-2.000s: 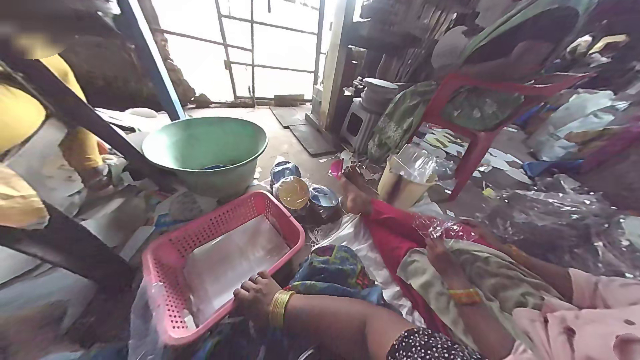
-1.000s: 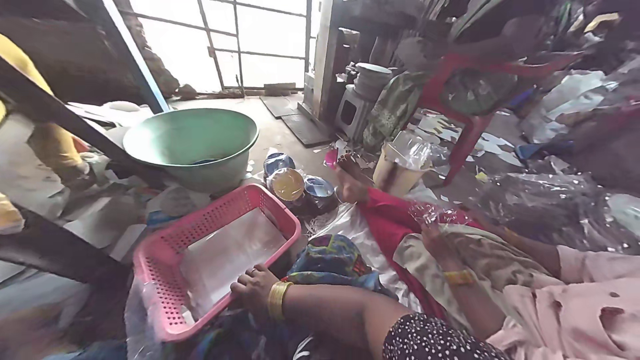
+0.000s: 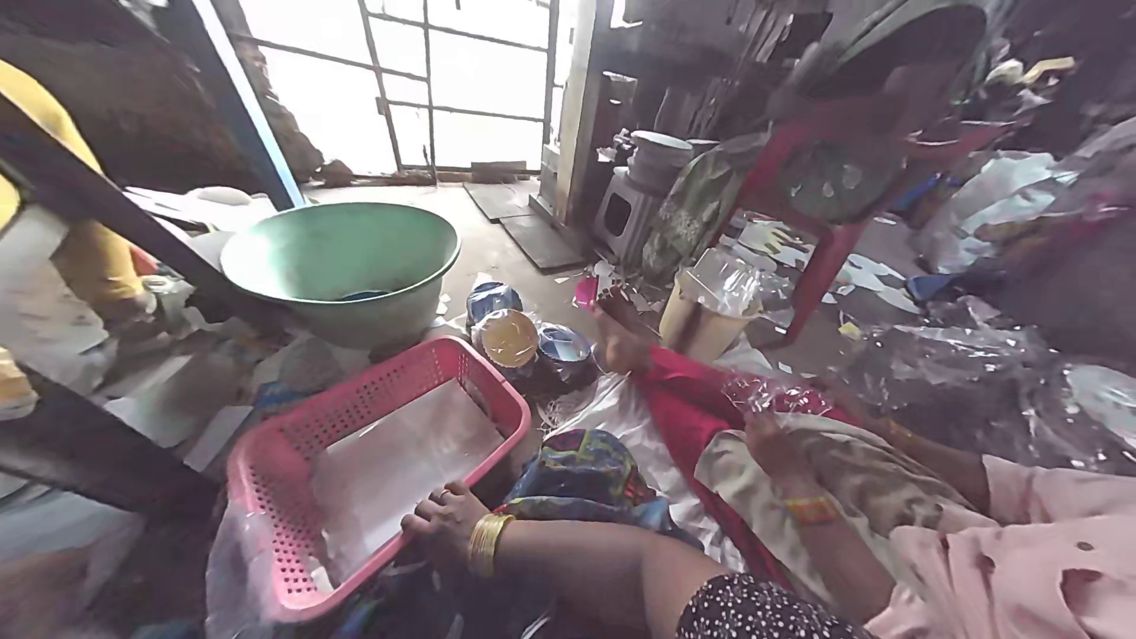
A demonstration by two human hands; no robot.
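My right hand (image 3: 448,525), with yellow bangles at the wrist, holds the near rim of a pink perforated plastic basket (image 3: 516,417), its fingers curled over the edge. A flat whitish sheet or lining (image 3: 404,461) covers the basket's bottom. Colourful patterned cloth (image 3: 586,475) is bunched beside my forearm. My left hand is out of view. Beyond the basket's far corner stand several plastic-wrapped round items, one with a yellow top (image 3: 508,338) and another blue (image 3: 564,343). Left of them is a large green basin (image 3: 355,311) with something blue inside.
At the right another person (image 3: 1012,541) sits with legs stretched out, a hand (image 3: 772,448) at clear plastic wrap. A cream bucket (image 3: 706,315) holds clear plastic. Around are a red plastic chair (image 3: 821,275), plastic bags (image 3: 958,382), dark slanting bars (image 3: 115,200) and a barred doorway (image 3: 426,89).
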